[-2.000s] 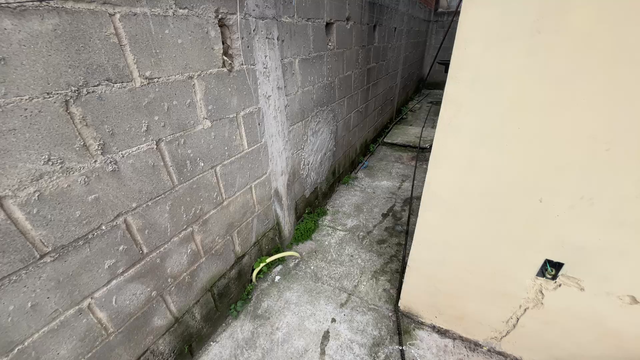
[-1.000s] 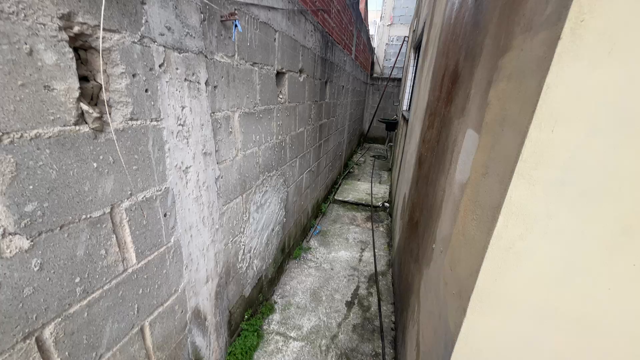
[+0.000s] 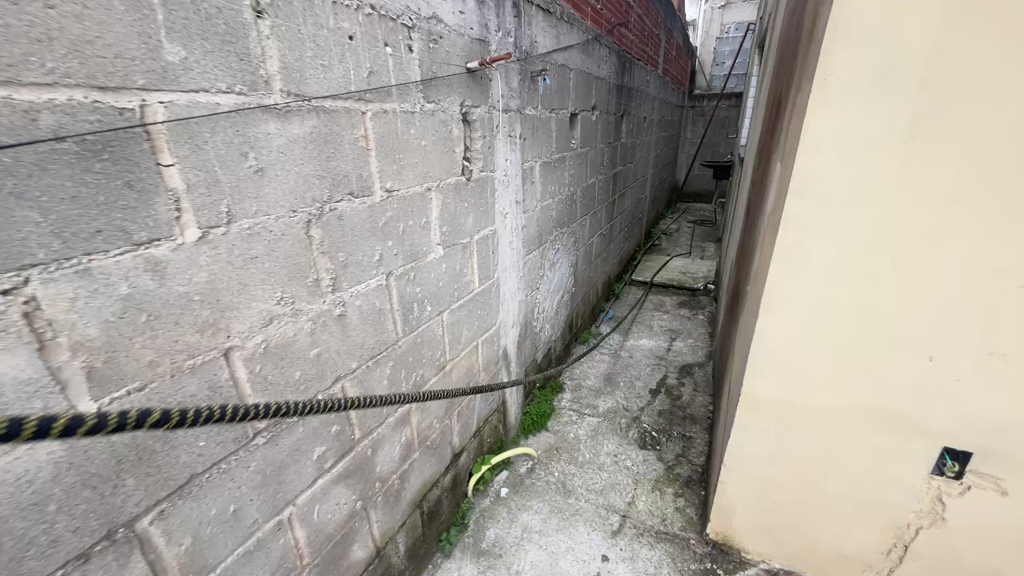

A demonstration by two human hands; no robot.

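Neither of my hands is in view, so what they hold or touch is hidden. A black braided hose with yellow flecks (image 3: 352, 406) stretches from the left edge, in front of the block wall, and runs down to the concrete path and back along it. Above it a thin dark line (image 3: 304, 100) crosses the wall, with a small brown and white piece, perhaps a clothespin (image 3: 488, 62), on it. A curved yellow-green tube (image 3: 500, 462) rises beside the foot of the wall.
A grey concrete block wall (image 3: 264, 296) bounds the narrow concrete path (image 3: 616, 448) on the left. A cream wall (image 3: 872, 280) with an open electrical box (image 3: 952, 463) stands at right. Green weeds (image 3: 542, 406) grow along the wall's foot. A dark basin-like object (image 3: 718, 169) is farther back.
The hose, lying along the path before, now hangs raised across the left side toward me. The view has swung between frames.
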